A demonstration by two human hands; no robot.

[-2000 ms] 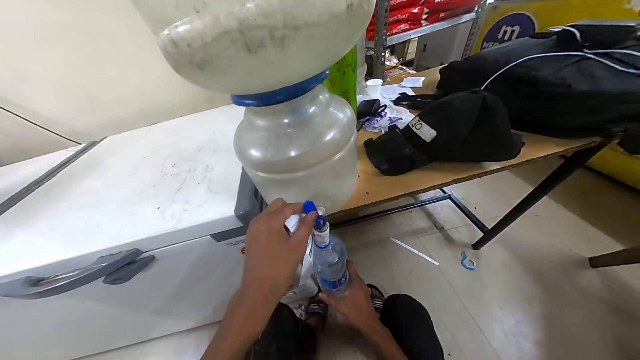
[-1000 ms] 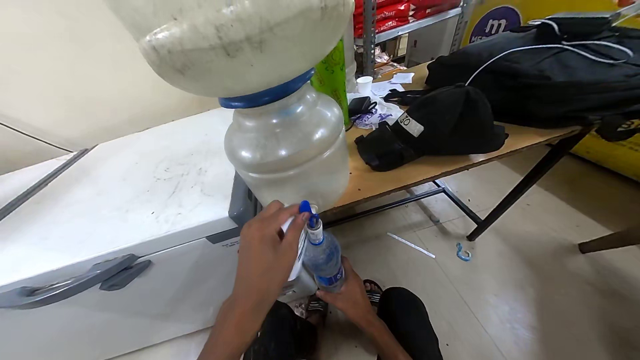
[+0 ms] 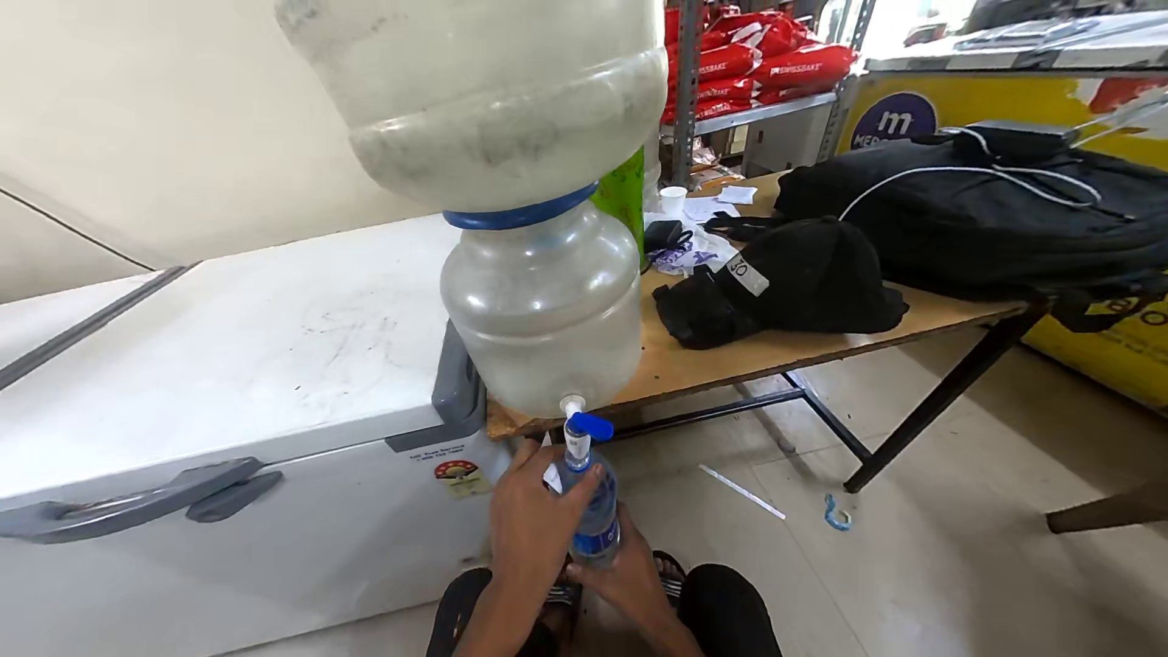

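A clear plastic bottle [image 3: 598, 511] with a blue label stands upright with its neck under the white tap with a blue lever [image 3: 590, 426]. That tap sits low on the front of a translucent plastic water dispenser [image 3: 557, 310], which has a large upturned water jar [image 3: 511, 100] on top. My left hand [image 3: 538, 511] grips the bottle around its upper part, just below the tap. Lower down, my right hand [image 3: 625, 566] holds the bottle's base. The spout's end is hidden in the bottle's mouth.
At the left stands a white chest freezer [image 3: 237, 338]. The dispenser rests on a wooden table [image 3: 703, 370], which also bears a black cap [image 3: 794, 283], a black bag [image 3: 985, 210] and a paper cup [image 3: 672, 200]. A white strip [image 3: 742, 492] and a blue roll [image 3: 836, 513] lie on the floor.
My left hand has moved from the tap's blue lever down to the bottle's upper part. The lever, upright between my fingers before, now points sideways to the right.
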